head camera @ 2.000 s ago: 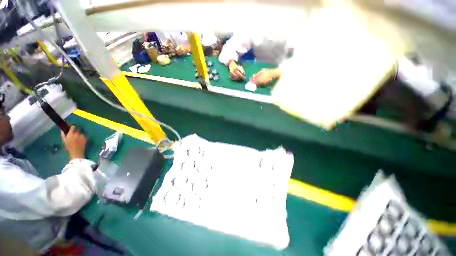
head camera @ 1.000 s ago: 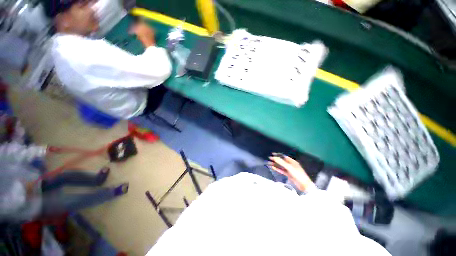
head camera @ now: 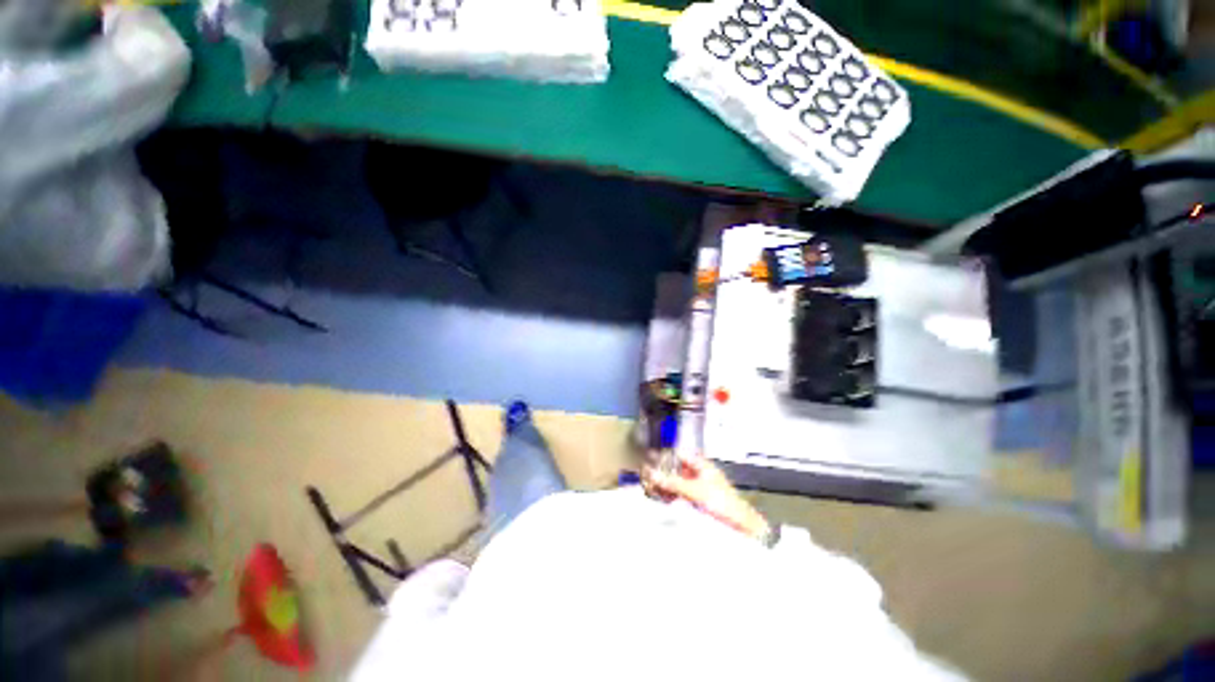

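Observation:
My right hand [head camera: 713,493] reaches from its white sleeve to the near left corner of the white-topped machine [head camera: 919,433]. Its fingers are blurred and small, with dark bits beside them; whether they hold anything cannot be told. My left hand is not in view. A black fixture [head camera: 835,349] with pockets lies on the machine top. The dark handheld controller [head camera: 815,263] with orange trim lies behind it. On the green bench, the right foam stack [head camera: 746,109] bears rows of dark rings. The left foam stack [head camera: 486,51] is cut off by the top edge.
A black stool frame [head camera: 406,504] stands on the floor at my left. A person's white sleeve [head camera: 87,80] is at the upper left, near a black box [head camera: 309,37]. A grey upright panel [head camera: 1130,400] stands at the right. A cable runs from the fixture to the right.
The view has swung right and down, bringing the white-topped machine into full view. My right hand, earlier low beside the bench edge, is now at the machine's near left corner.

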